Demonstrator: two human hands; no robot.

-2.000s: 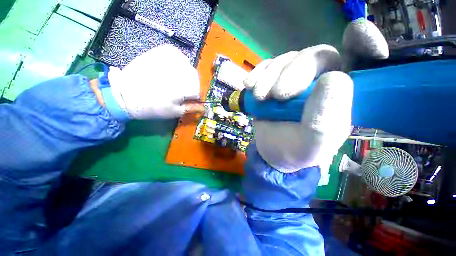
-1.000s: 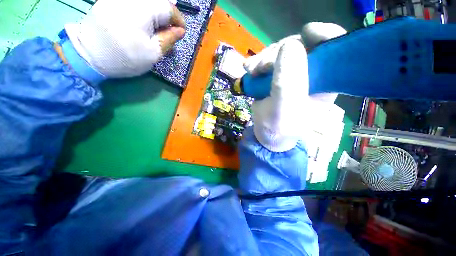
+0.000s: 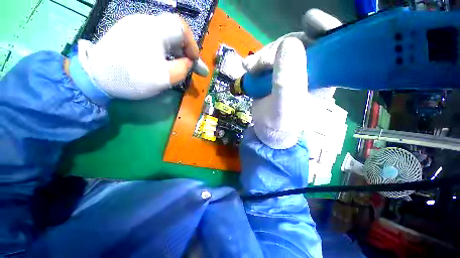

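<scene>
My gloved right hand (image 3: 282, 90) is closed around the blue electric screwdriver (image 3: 373, 53); its yellow-black nose (image 3: 237, 86) is over the circuit board, and the bit cannot be made out. The green board (image 3: 222, 113), with yellow blocks and a pale heatsink (image 3: 230, 64), sits on the orange fixture (image 3: 184, 146). My gloved left hand (image 3: 133, 58) has its fingers curled, some tips bare, over the gap between the black screw tray and the fixture, left of the board. Whether a screw is between its fingertips cannot be seen.
The tray of tiny silver screws (image 3: 126, 9) lies at the upper left, partly under my left hand. Pale green sheets (image 3: 38, 25) lie left of it, white sheets (image 3: 325, 136) right of my right hand. A white fan (image 3: 392, 172) stands at the right, near the black cord (image 3: 343, 189).
My left hand moved from the board to over the screw tray, then partway back toward the board. The screwdriver nose drew back slightly from its first position, its body tilting upward.
</scene>
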